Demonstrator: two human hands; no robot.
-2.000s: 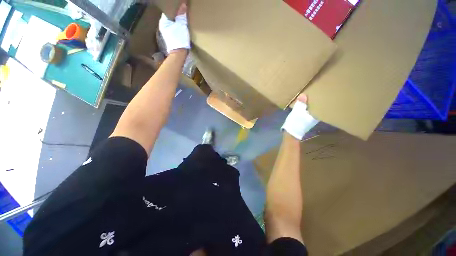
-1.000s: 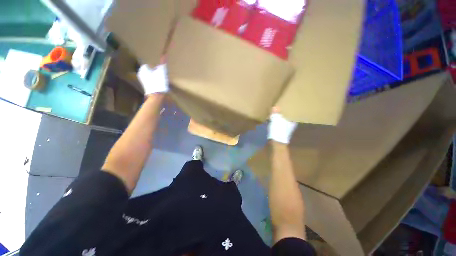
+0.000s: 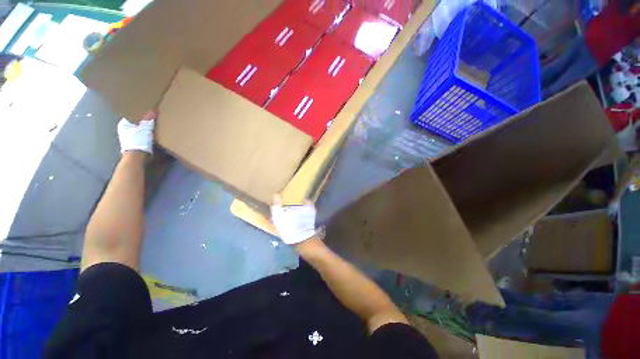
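A brown master carton (image 3: 231, 137) with open flaps is in front of me at the top middle. Two rows of glossy red retail boxes (image 3: 307, 107) with white lettering lie inside it. My left hand (image 3: 136, 134), in a white glove with bare fingertips, grips the carton's near left corner. My right hand (image 3: 295, 221), gloved the same way, grips its near right corner by the flaps. The carton's underside is hidden. A pale tan platform (image 3: 254, 216) shows partly below its near edge.
An open brown carton (image 3: 414, 224) stands at the right. A blue lattice crate (image 3: 477, 77) is on the floor at the upper right. A green-topped bench (image 3: 52, 17) is at the upper left. People's red sleeves and clothing show at the right edge.
The view has turned. The carton has moved lower in view and its flaps have opened wider, showing more red boxes. Both hands keep hold of its near corners and are further left in view.
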